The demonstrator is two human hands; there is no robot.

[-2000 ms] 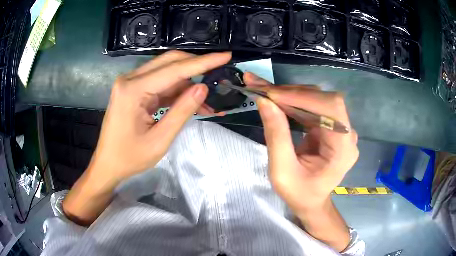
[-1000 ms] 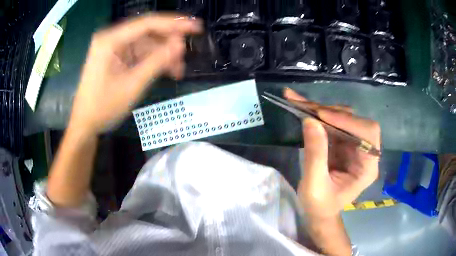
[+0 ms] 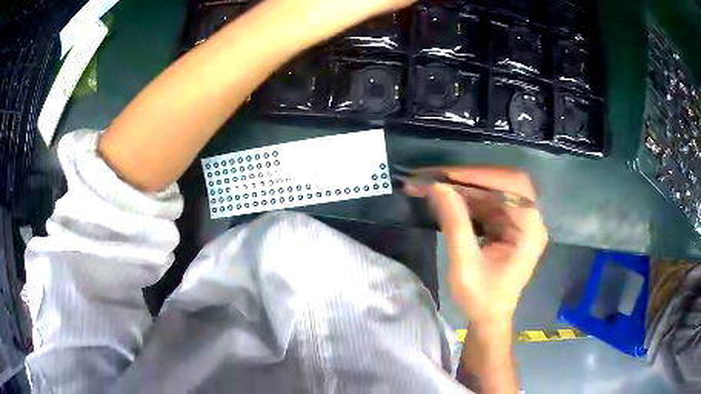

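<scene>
My right hand (image 3: 492,238) holds the slim metal tweezers (image 3: 480,186) like a pen, just right of the sticker backing sheet (image 3: 330,158). The tweezer tips are blurred near the sheet's right end. The pale sheet lies flat near the bench edge, with rows of small dark rings at left and along the bottom and a bare area at upper right. My left forearm reaches up and right across the glossy black blister tray (image 3: 400,121). My left hand is beyond the top edge. Round dark housings sit in several tray pockets.
Pale and yellowish paper strips (image 3: 73,77) lie at upper left on the green bench. A dark grid tray (image 3: 27,92) is at far left. A clear tray or bag of small parts (image 3: 672,131) is at far right. Below the bench are a blue plastic frame (image 3: 588,296) and yellow-black floor tape (image 3: 542,335).
The black housing between my hands in the earliest frame is out of sight. My left hand has moved up past the top edge. My right hand moved right, then slightly back left, keeping the tweezers.
</scene>
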